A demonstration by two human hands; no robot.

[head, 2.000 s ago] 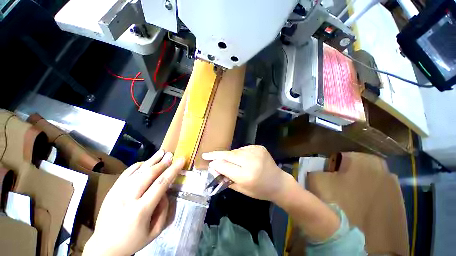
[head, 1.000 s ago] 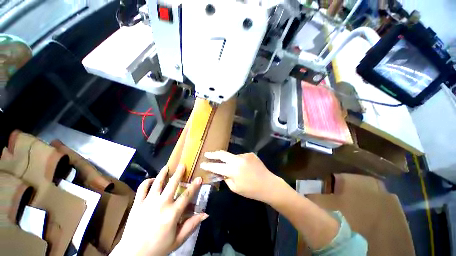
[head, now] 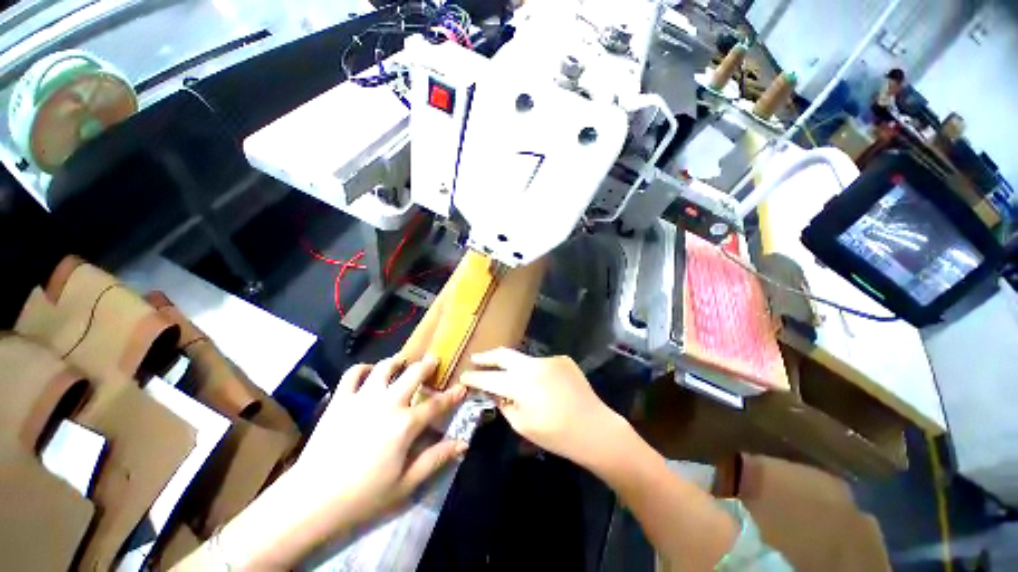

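Note:
A tan bag panel (head: pixel 517 304) lies around the machine arm under the white sewing head (head: pixel 534 168). A yellow template strip (head: pixel 462 313) lies on the panel, its far end under the head. My left hand (head: pixel 380 436) rests with its fingertips on the near left end of the template and panel. My right hand (head: pixel 547 404) is on the near right edge of the panel, fingers bent. A small silvery item (head: pixel 473 416) shows below my right fingertips; whether I hold it is unclear. The bare end of the machine arm (head: pixel 396 525) runs toward me.
Stacked tan panels (head: pixel 134 413) with white sheets lie at the left, and another tan panel (head: pixel 798 520) at the lower right. A control screen (head: pixel 910 248) stands at the right. A pink-topped block (head: pixel 731 313) is right of the head. A fan (head: pixel 76 110) is upper left; a person (head: pixel 891 95) is far back.
The view has tilted up, showing more of the machine and room. My hands have come closer together at the template's near end. The silvery item was at my right fingertips earlier.

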